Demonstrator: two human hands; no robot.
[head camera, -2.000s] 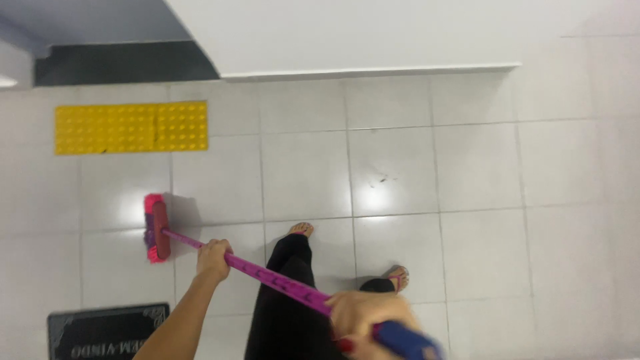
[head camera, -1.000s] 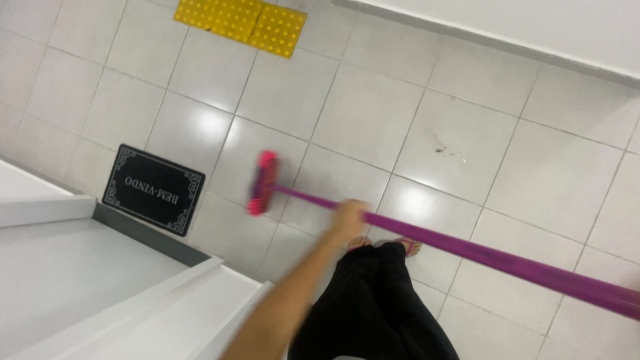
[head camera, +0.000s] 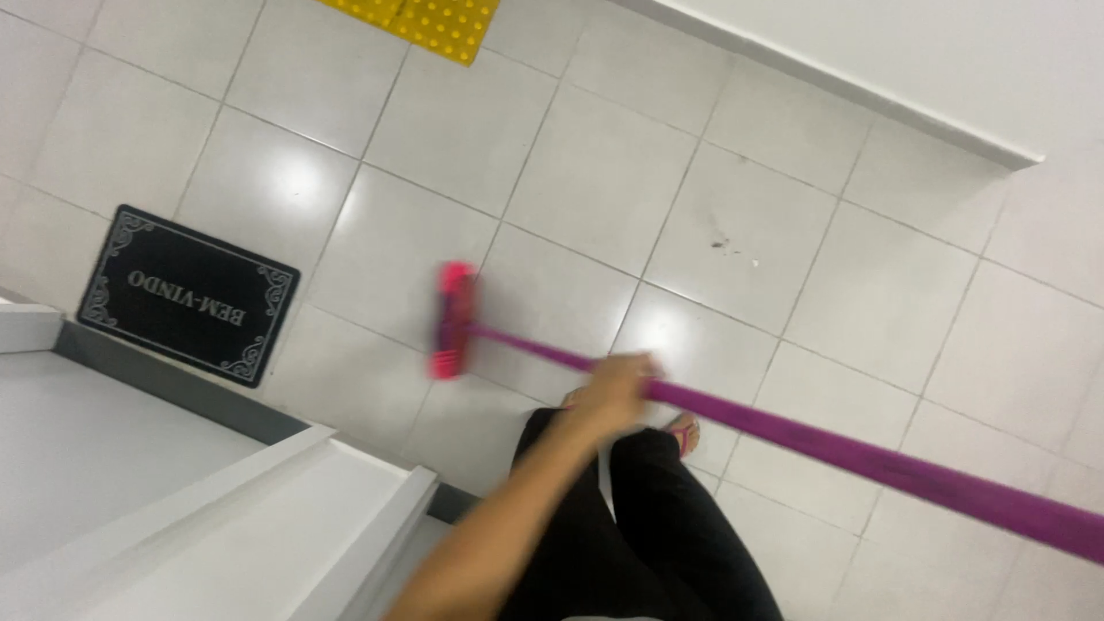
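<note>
My left hand (head camera: 623, 386) is closed around the purple handle (head camera: 811, 438) of a broom, on the part nearer its head. The handle runs from the broom head to the right edge of the view, where its far end is cut off. Pink and purple, the broom head (head camera: 454, 321) rests on or just over the tiled floor and is blurred. My right hand is out of view. Small dark and white bits of debris (head camera: 729, 248) lie on a tile up and to the right of my left hand, away from the bristles.
A black doormat (head camera: 188, 295) with lettering lies at the left by a doorway with white frames (head camera: 371, 517) and a dark sill. Yellow tactile tiles (head camera: 444, 26) are at the top. A white wall (head camera: 906, 60) borders the upper right. My sandalled foot (head camera: 684, 434) stands below the handle.
My right hand, on the handle's blue end two seconds ago, has gone out of view. My left hand keeps hold of the handle. The view has turned and shifted since the oldest frame.
</note>
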